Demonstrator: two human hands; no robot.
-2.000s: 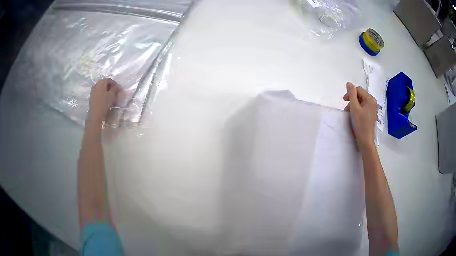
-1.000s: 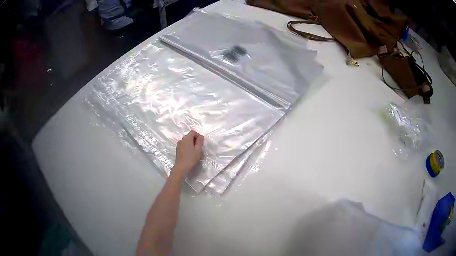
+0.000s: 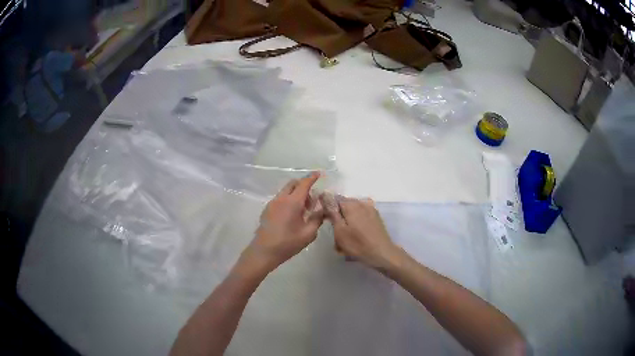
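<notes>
My left hand (image 3: 287, 221) and my right hand (image 3: 357, 229) are close together near the middle, both pinching the edge of a clear plastic bag (image 3: 209, 215). The bag spreads from my hands to the left, crinkled and glossy. More flat clear bags (image 3: 223, 115) with a small dark printed block lie behind and under it at the left; the layers are hard to tell apart. A pale, matte wrapped product (image 3: 438, 271) lies at the lower right, partly behind my right forearm.
Brown bags (image 3: 306, 24) with straps lie at the back. A crumpled clear bag (image 3: 432, 108), a tape roll (image 3: 491, 129), white label strips (image 3: 500, 191) and a blue tape dispenser (image 3: 536, 195) are at the right. Grey blocks (image 3: 557, 69) stand beyond. A person (image 3: 45, 90) is at far left.
My left hand has moved right from the bag stack, drawing a clear bag with it. My right hand has come into view and meets it at the bag's edge. The view has turned right.
</notes>
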